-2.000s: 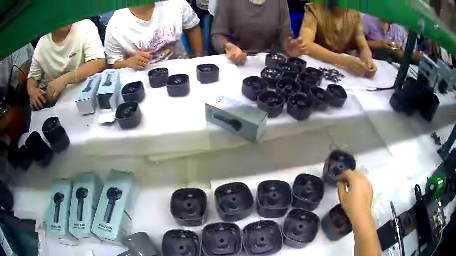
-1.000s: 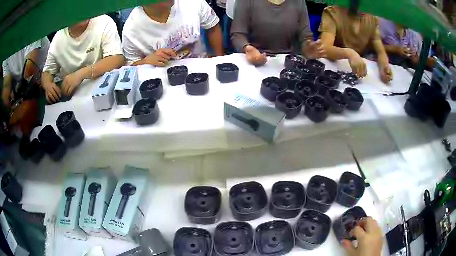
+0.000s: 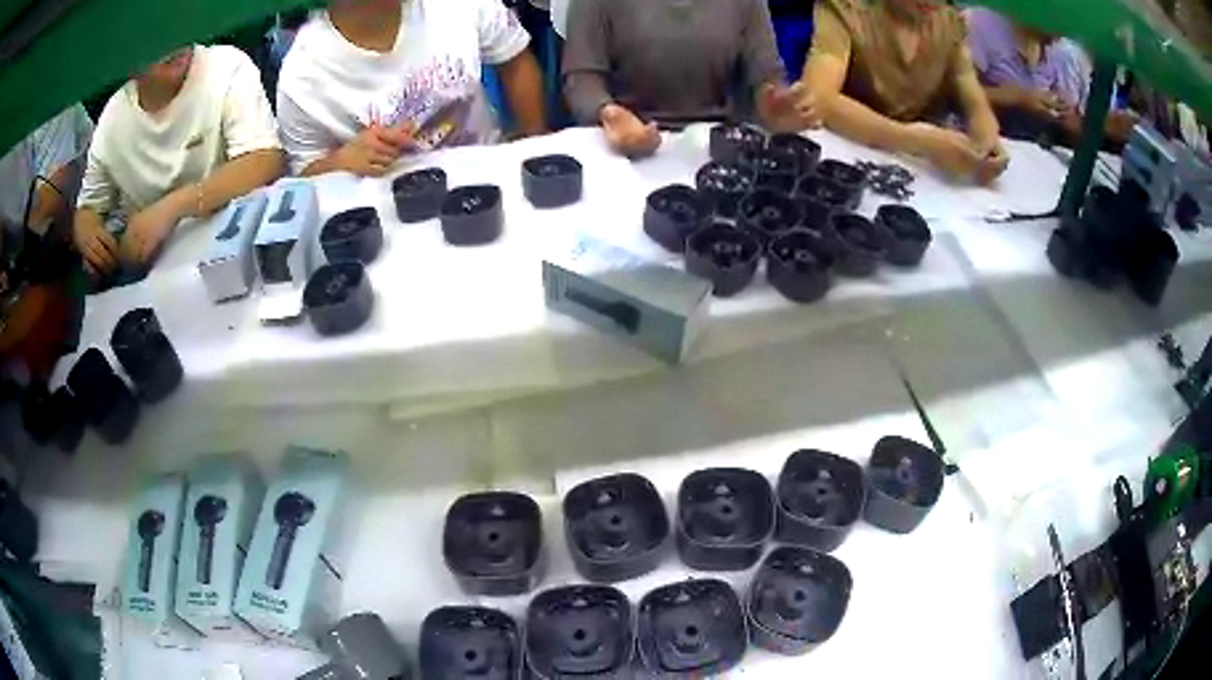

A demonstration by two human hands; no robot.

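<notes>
Neither of my hands is in the picture. Dark grey-black square cup housings stand open side up in two rows in front of me. The back row runs from a housing at the left (image 3: 493, 542) to one at the right end (image 3: 904, 482). The front row runs from a housing cut by the lower edge (image 3: 471, 647) to a slightly tilted one at the right (image 3: 799, 598). Each shows a round raised boss inside. A grey device (image 3: 362, 647) lies at the lower edge, left of the front row, partly cut off.
Three teal boxes (image 3: 290, 542) stand at the near left. Another box (image 3: 626, 308) lies mid-table. More housings (image 3: 800, 263) cluster at the far side, before seated people. A thin dark stick (image 3: 926, 423) lies beyond the rows. A green spool (image 3: 1172, 481) and rod-like tools (image 3: 1065, 598) are at right.
The hand that was at the right end of the rows has left the picture. The housing it touched at the front row's right end is gone from there. The view has shifted slightly.
</notes>
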